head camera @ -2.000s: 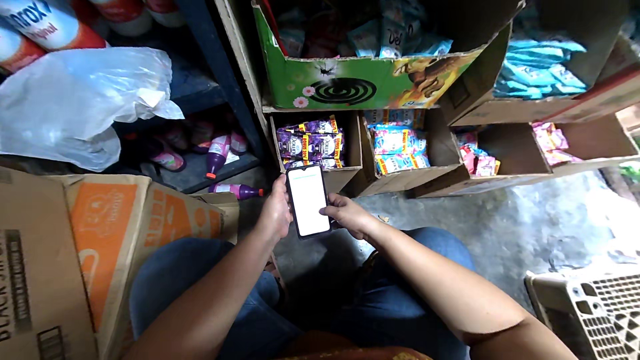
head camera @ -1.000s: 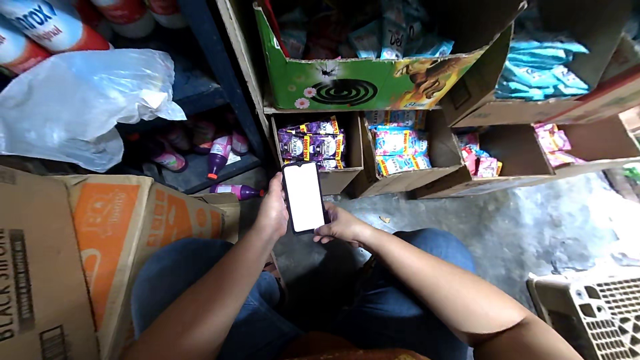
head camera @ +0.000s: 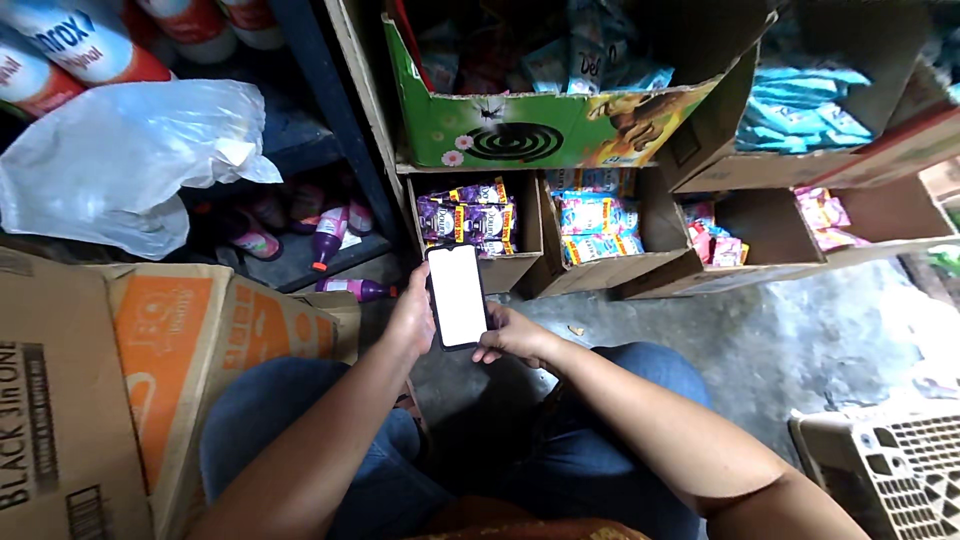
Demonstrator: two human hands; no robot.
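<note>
A smartphone (head camera: 458,298) with a bright, blank-looking screen is held upright above my lap. My left hand (head camera: 413,311) grips it along its left edge. My right hand (head camera: 517,335) is at the phone's lower right corner, its thumb over or beside the screen's edge and its fingers partly curled below; whether it bears any of the phone's weight I cannot tell. Just beyond the phone's top edge, purple sachets (head camera: 466,219) lie in a cardboard box. Blue and pink sachets (head camera: 598,217) fill the box to the right of them.
A green cardboard box (head camera: 510,131) of packets sits above the sachet boxes. At left are a dark shelf with purple bottles (head camera: 330,234), a translucent plastic bag (head camera: 135,150) and large cartons (head camera: 172,337). A beige plastic crate (head camera: 885,465) stands on the concrete floor at lower right.
The phone screen showed faint content two seconds ago and now looks plain white. My right thumb has moved from over the screen down to its lower right corner. My left hand keeps its hold.
</note>
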